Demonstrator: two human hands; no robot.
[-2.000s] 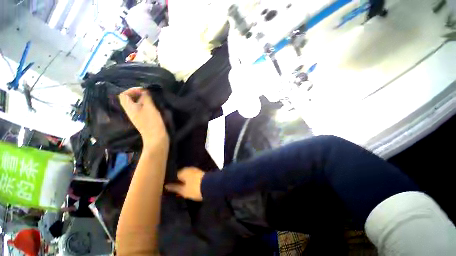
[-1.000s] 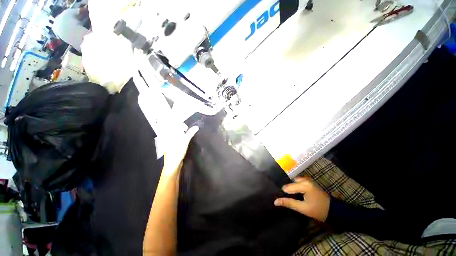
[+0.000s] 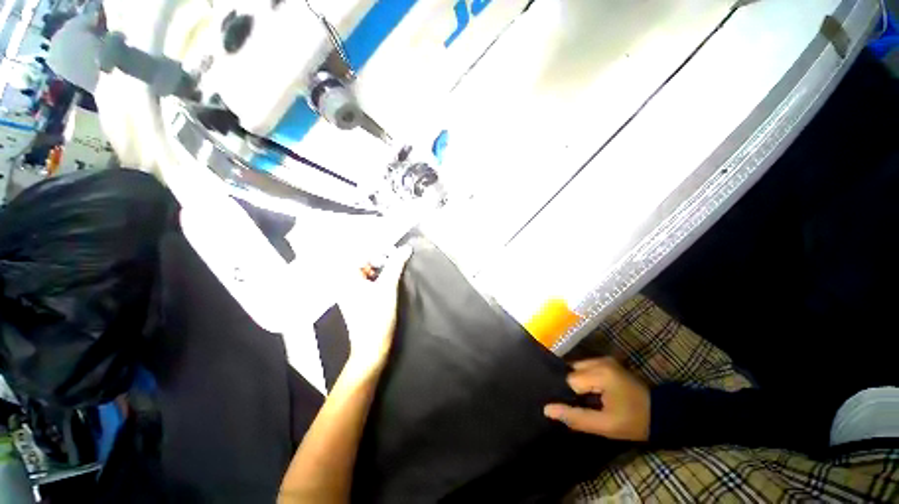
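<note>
A black fabric panel [image 3: 463, 394] runs from the presser foot and needle area [image 3: 416, 185] down to the lap, its right edge nearly straight. My left hand [image 3: 380, 300] lies on its upper left edge just below the foot, fingers pointing at the needle, partly washed out by glare; whether it pinches the cloth is unclear. My right hand [image 3: 609, 399] holds the panel's right edge between thumb and fingers at the table edge, over the lap. The white sewing machine [image 3: 286, 59] with a blue stripe stands above.
A shiny black bundle [image 3: 79, 281] lies at the left, with more black cloth [image 3: 222, 384] beside it. An orange marker [image 3: 552, 323] and ruler tape [image 3: 690, 212] are at the table edge. A large black pile [image 3: 798, 236] is at the right.
Two seconds ago both hands were at the black cloth on the left. Since one second ago the view has shifted closer to the needle; the right hand keeps its hold on the edge.
</note>
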